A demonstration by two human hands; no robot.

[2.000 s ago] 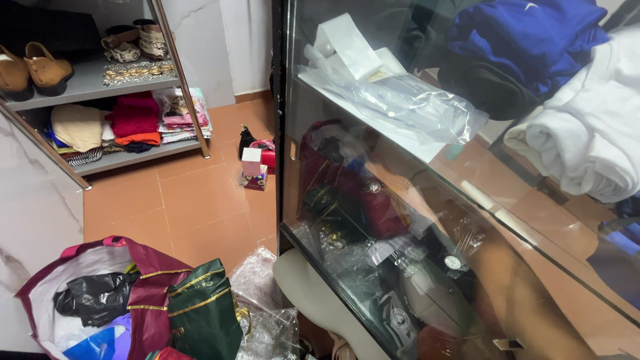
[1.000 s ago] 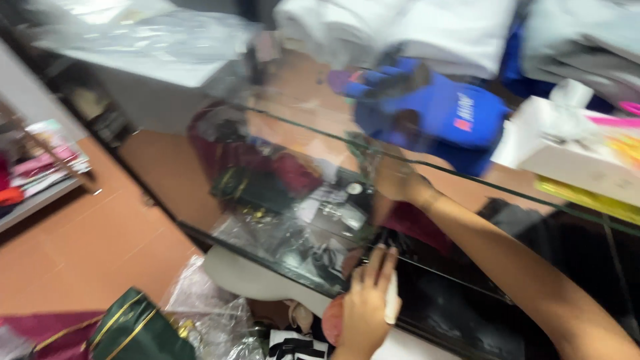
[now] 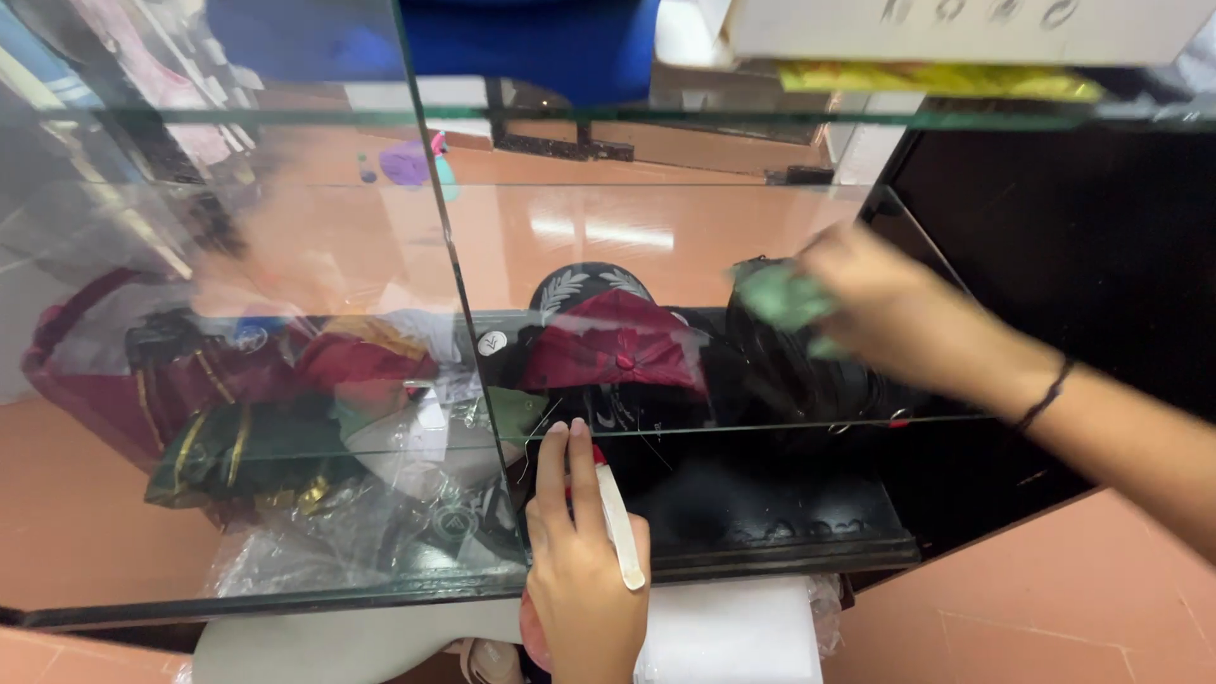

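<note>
My left hand (image 3: 584, 551) rests its fingertips at the front edge of a glass shelf (image 3: 741, 429) and holds a pink-red object, partly hidden under the palm, with a white handle or nozzle (image 3: 622, 532) showing beside the fingers. My right hand (image 3: 855, 294), blurred, holds a crumpled green cloth (image 3: 788, 299) over the right part of the shelf. Between the hands lie a maroon fabric piece with a bow (image 3: 617, 351) and a dark cap with silvery leaf embroidery (image 3: 589, 285). Black items (image 3: 779, 361) sit beneath the cloth.
A glass pane stands at the left; maroon and green bags (image 3: 228, 446) and clear plastic (image 3: 294, 560) show through it. Above are an upper glass shelf edge (image 3: 665, 116), a white box (image 3: 959, 28) and blue fabric (image 3: 532, 43). A pale seat (image 3: 361, 646) lies below.
The view has swung right and closer to the cabinet. The right hand with the green cloth has moved away from the left hand, to the right.
</note>
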